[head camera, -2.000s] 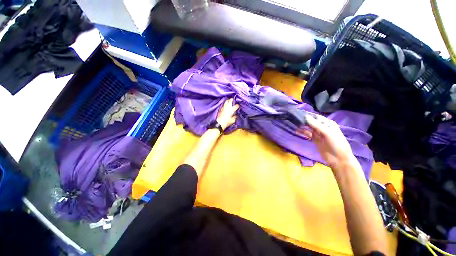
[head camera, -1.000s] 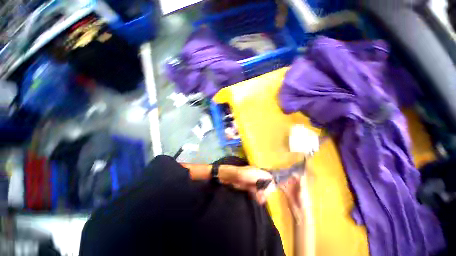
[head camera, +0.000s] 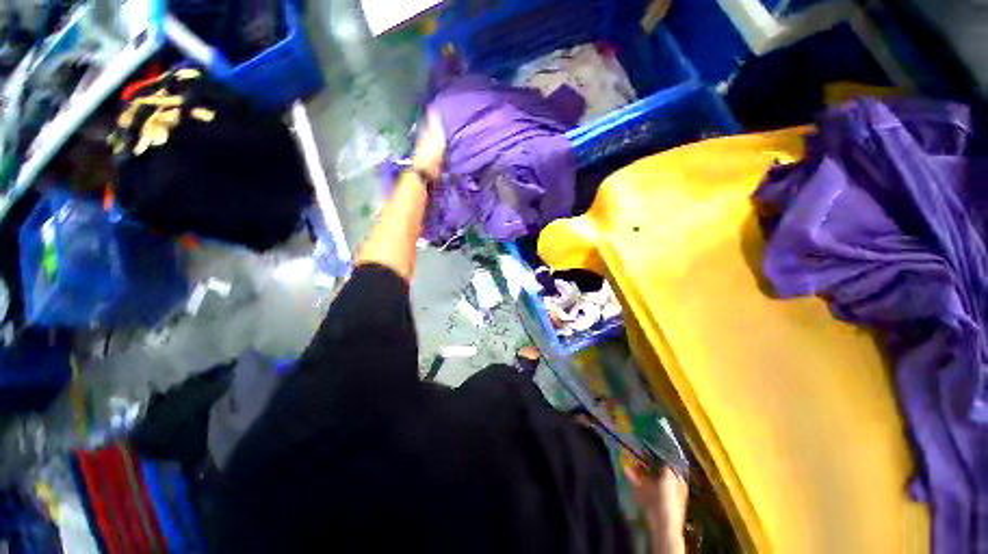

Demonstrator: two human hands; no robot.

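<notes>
A bunched purple garment bundle lies by the blue crate, left of the yellow ironing table. My left hand reaches out to the bundle's left side and touches it; its fingers are too blurred to show a grip. My right hand is low, beside the table's near edge, blurred and partly cut off by the lower rim. A thin dark line, strip or cord, runs down to it; whether it is held is unclear. Another heap of purple garments lies loosely on the yellow table cover.
A blue crate with pale cloth stands beyond the bundle. Another blue crate with pale scraps is under the table corner. Black cloth lies in a pile to the left. A red crate is lower left. White scraps lie on the floor.
The view has swung left. The hands, earlier on the table's purple heap and then close together with a grey strip, are now apart; my left hand has moved out to the floor bundle.
</notes>
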